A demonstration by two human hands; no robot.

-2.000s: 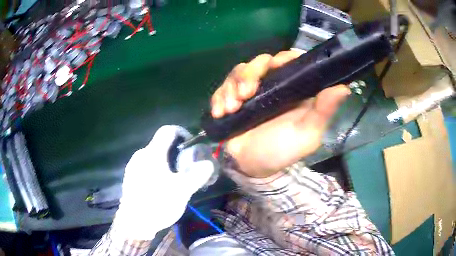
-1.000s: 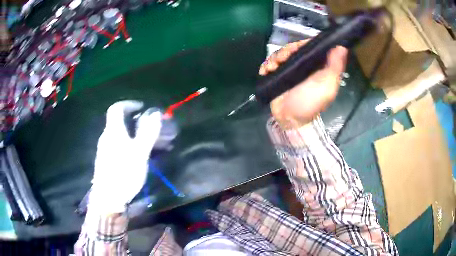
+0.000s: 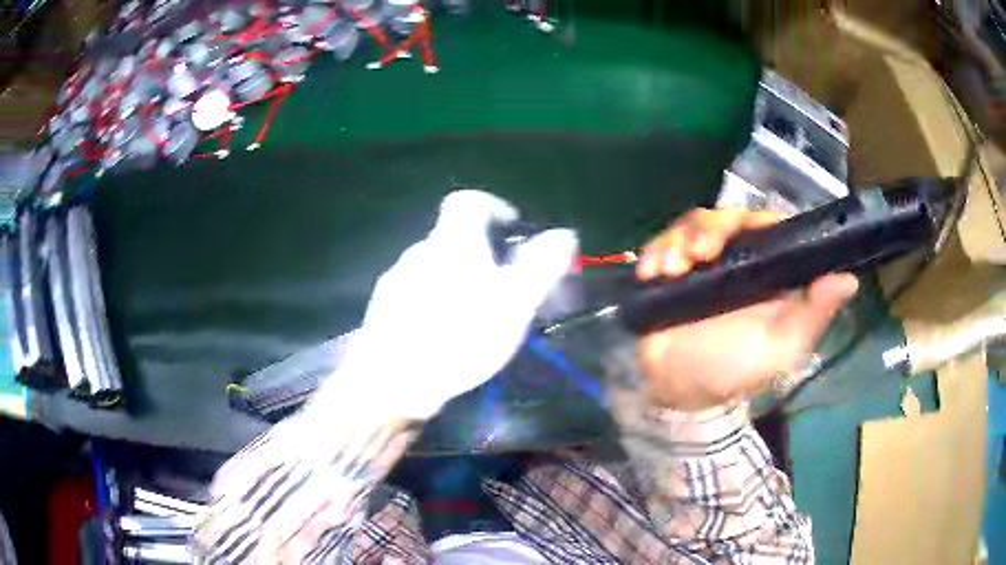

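Note:
My left hand (image 3: 447,309), in a white glove, grips the end of a housing bar (image 3: 292,373) whose other end shows at the left of the wrist. A blurred geared motor (image 3: 560,296) shows at the fingertips, partly hidden, with red lead wires (image 3: 605,260) pointing right. Blue wires (image 3: 565,362) hang below it. My bare right hand (image 3: 734,320) holds the black electric screwdriver (image 3: 783,259). Its thin bit (image 3: 582,319) points left, with the tip close beside the motor; whether it touches is unclear.
A motor pile (image 3: 210,83) with red wires lies at the far left. Several bars (image 3: 79,304) lie at the left edge. The metal screw feeder (image 3: 800,138) stands behind the screwdriver. Cardboard (image 3: 927,475) is at the right. More bars (image 3: 160,528) show below the bench's left edge.
My left hand has moved right with the bar and motor. The screwdriver has come lower and flatter, its bit now close to the motor. The whole view has also shifted.

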